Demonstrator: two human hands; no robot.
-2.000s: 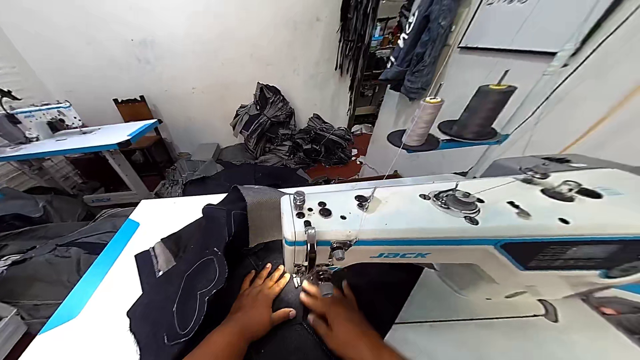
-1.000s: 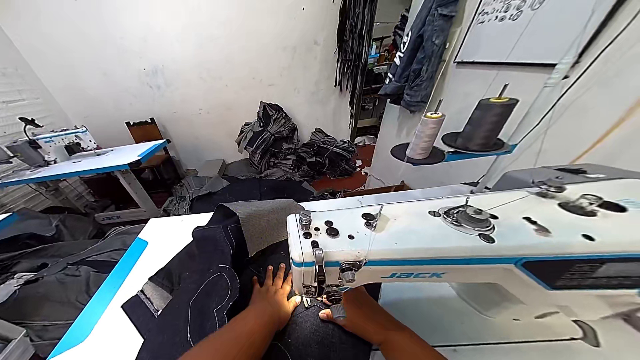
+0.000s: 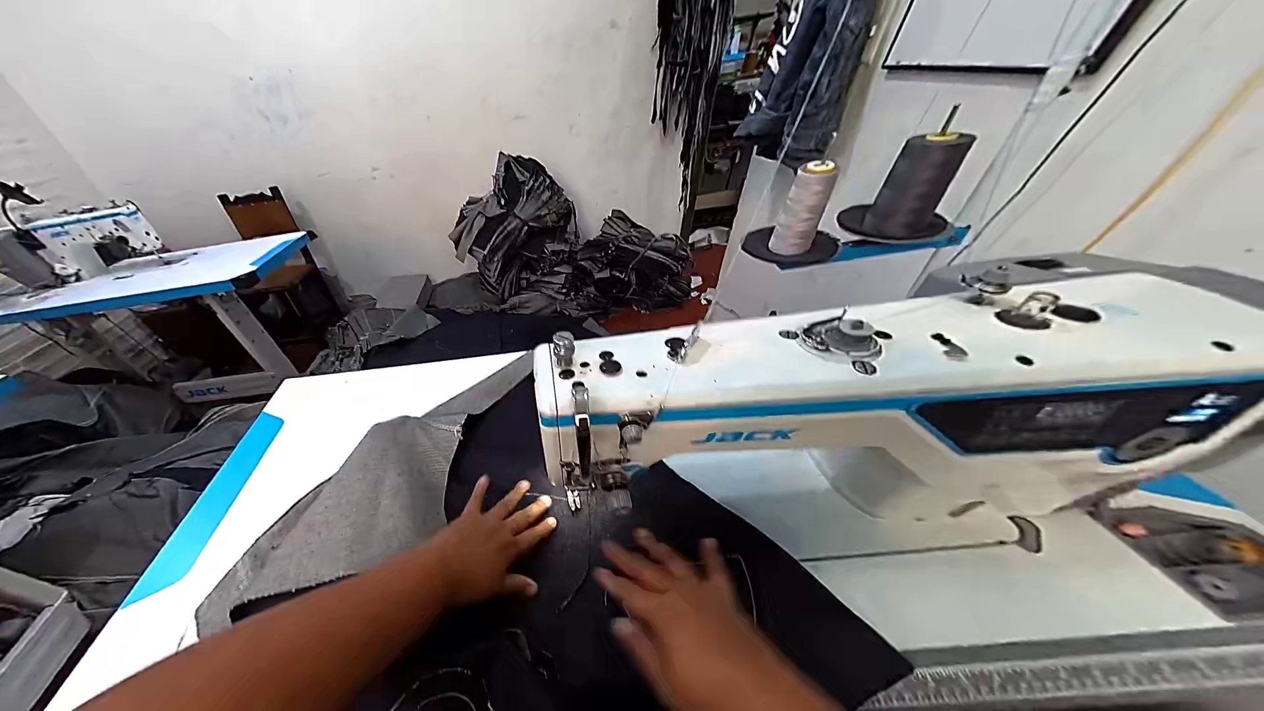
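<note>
Dark denim fabric (image 3: 790, 583) lies under the presser foot (image 3: 573, 499) of a white Jack sewing machine (image 3: 869, 385). My left hand (image 3: 489, 548) rests flat on the denim, fingers spread, just left of the foot. Nearer to me and right of the needle area, my right hand (image 3: 681, 612) is over the same cloth, slightly blurred, fingers apart. A grey underside of the fabric (image 3: 346, 504) is folded over on the left. Light stitching shows on the denim beside my right hand. Part of the cloth is hidden beneath my forearms.
A pale thread cone (image 3: 805, 212) and a dark thread cone (image 3: 913, 188) stand behind the machine. Bundled dark cloth (image 3: 612, 262) is heaped by the wall. A second sewing table (image 3: 178, 272) is at left, above piled garments (image 3: 109, 494). A ruler (image 3: 1086, 681) lies along the front right.
The denim has been turned and shifted: its grey underside now spreads at the left, and dark cloth reaches right of the needle. My right hand has moved back from the presser foot towards me.
</note>
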